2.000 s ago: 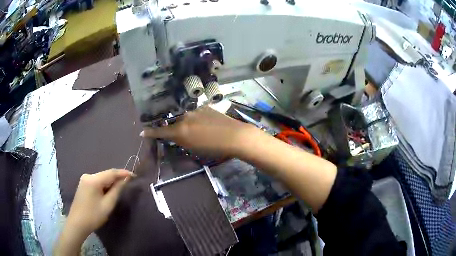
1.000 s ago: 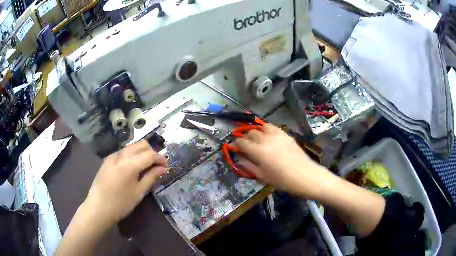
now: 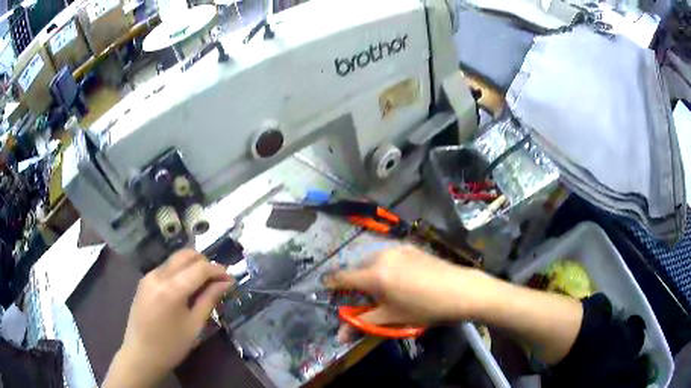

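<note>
The off-white sewing machine [image 3: 303,83] stands across the view. My right hand [image 3: 405,284] holds the scissors by their orange handles [image 3: 379,324]; the blades point left toward my left hand. My left hand [image 3: 178,299] is in front of the needle end, its thumb and index finger pinched together near the blade tips. Any thread between these fingers is too fine to make out. The hand partly hides the needle area. Dark brown fabric [image 3: 106,303] lies left of and under my left hand.
A black tool with orange parts [image 3: 364,212] lies on the machine bed beside a blue piece [image 3: 318,196]. A metal parts tray [image 3: 492,182] stands to the right. Grey fabric stacks [image 3: 598,114] and a plastic bin [image 3: 606,258] are at the right.
My right hand left the needle area, took hold of the scissors and brought them left and nearer to me. My left hand moved up to the needle end. The view shifted right.
</note>
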